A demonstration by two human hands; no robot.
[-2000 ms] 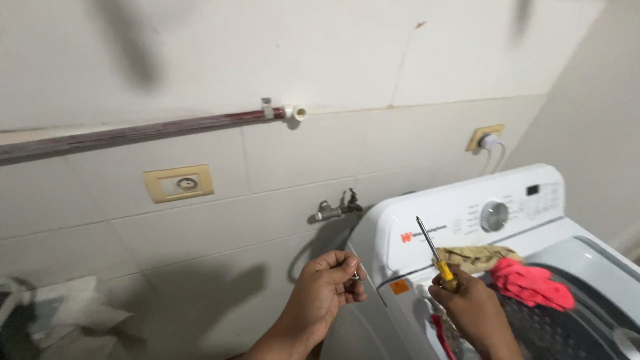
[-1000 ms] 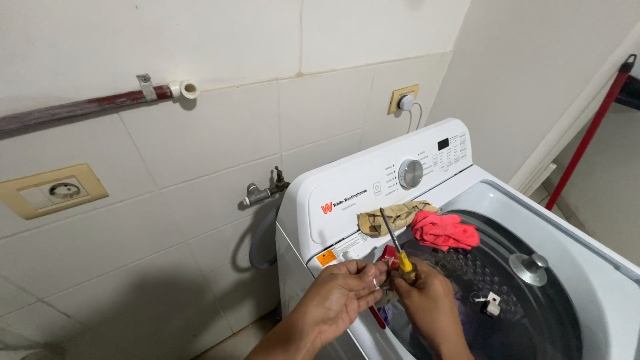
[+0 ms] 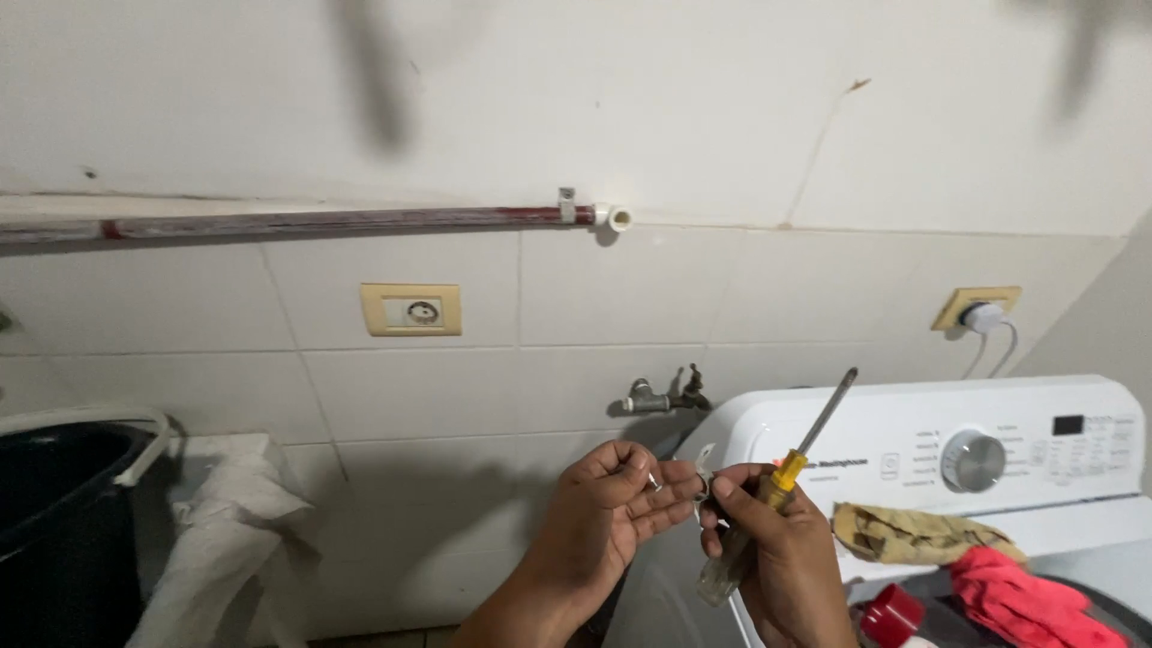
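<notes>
My left hand (image 3: 621, 499), palm up, pinches a small shiny metal piece, seemingly a screw (image 3: 654, 483), between thumb and fingers. Close beside it, my right hand (image 3: 778, 531) holds a screwdriver (image 3: 826, 414) with a yellow and clear handle, its shaft pointing up and right. The fingertips of that same hand also hold a small metal pipe clamp (image 3: 703, 477), near the left fingertips. Above on the wall runs a dark red pipe (image 3: 405, 219), held by a metal clamp (image 3: 566, 205) near its end and ending in a white elbow fitting (image 3: 615, 218).
A white washing machine (image 3: 864, 427) stands at right, with a folded tan cloth (image 3: 922, 535), a pink-red cloth (image 3: 1026, 598) and a red cap (image 3: 893, 615) on it. A metal tap (image 3: 661, 399) and a wall socket (image 3: 411, 310) are behind; a dark bucket (image 3: 72, 531) stands at left.
The view has swung left and up from the washing machine's open tub. The small clamp now shows plainly at my right fingertips; the screwdriver has stayed in that hand.
</notes>
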